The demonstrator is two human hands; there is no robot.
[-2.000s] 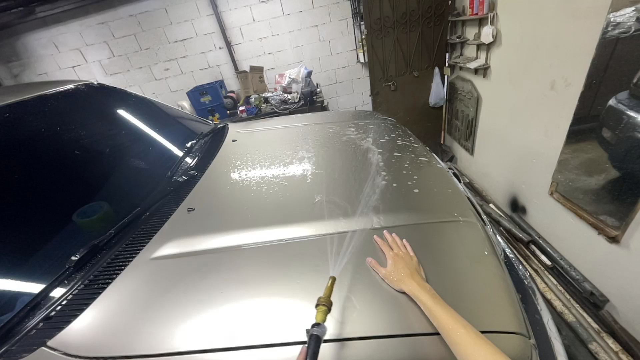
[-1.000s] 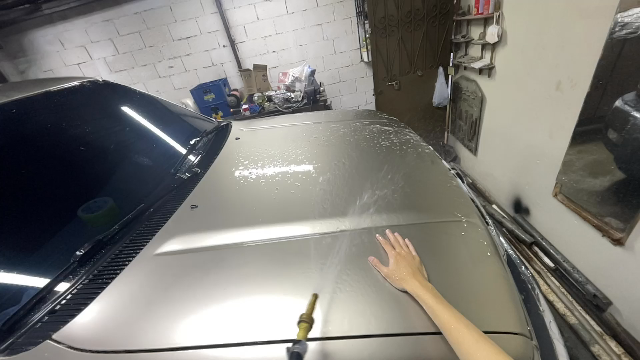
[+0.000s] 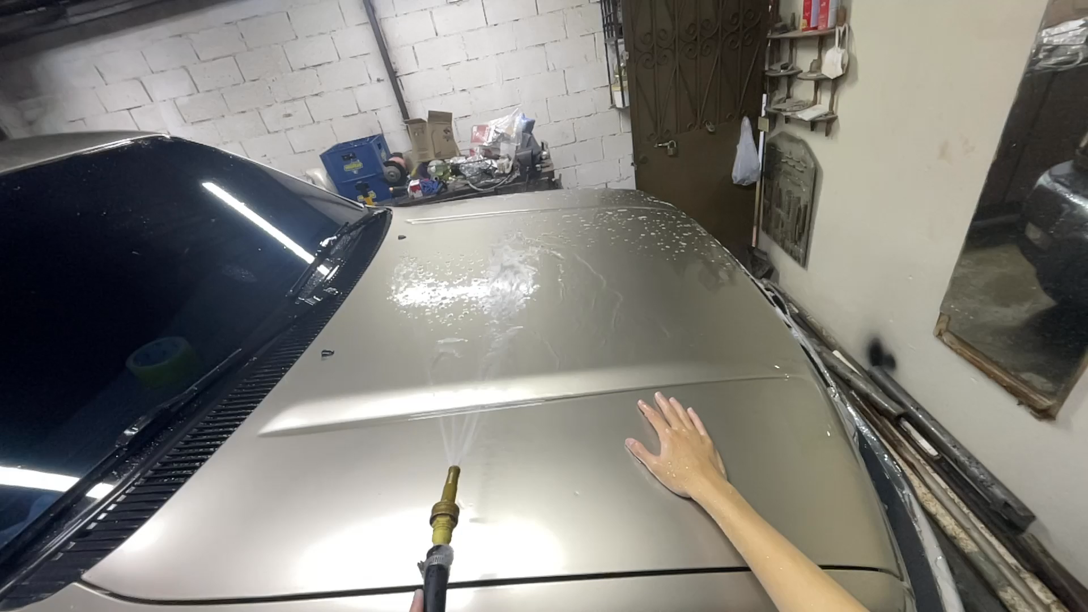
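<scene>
A brass hose nozzle (image 3: 446,506) on a black hose (image 3: 436,582) points away over the beige metallic car hood (image 3: 578,331) and sprays a fan of water. Only a fingertip of my left hand (image 3: 417,601) shows, against the hose at the bottom edge; the rest of that hand is out of frame. My right hand (image 3: 677,449) lies flat on the near right part of the hood, fingers spread, holding nothing. Water splashes on the middle of the hood, and droplets cover its far end.
At the left is the dark windshield (image 3: 144,280) with a wiper (image 3: 183,399). Metal pipes and bars (image 3: 926,459) lie between the car and the right wall, where a framed mirror (image 3: 1020,255) stands. Beyond the hood are a blue crate (image 3: 355,166), a cardboard box (image 3: 432,136) and a metal door (image 3: 697,93).
The nozzle has moved left since one second ago, and its spray now lands farther left on the hood. My right hand has stayed on about the same spot.
</scene>
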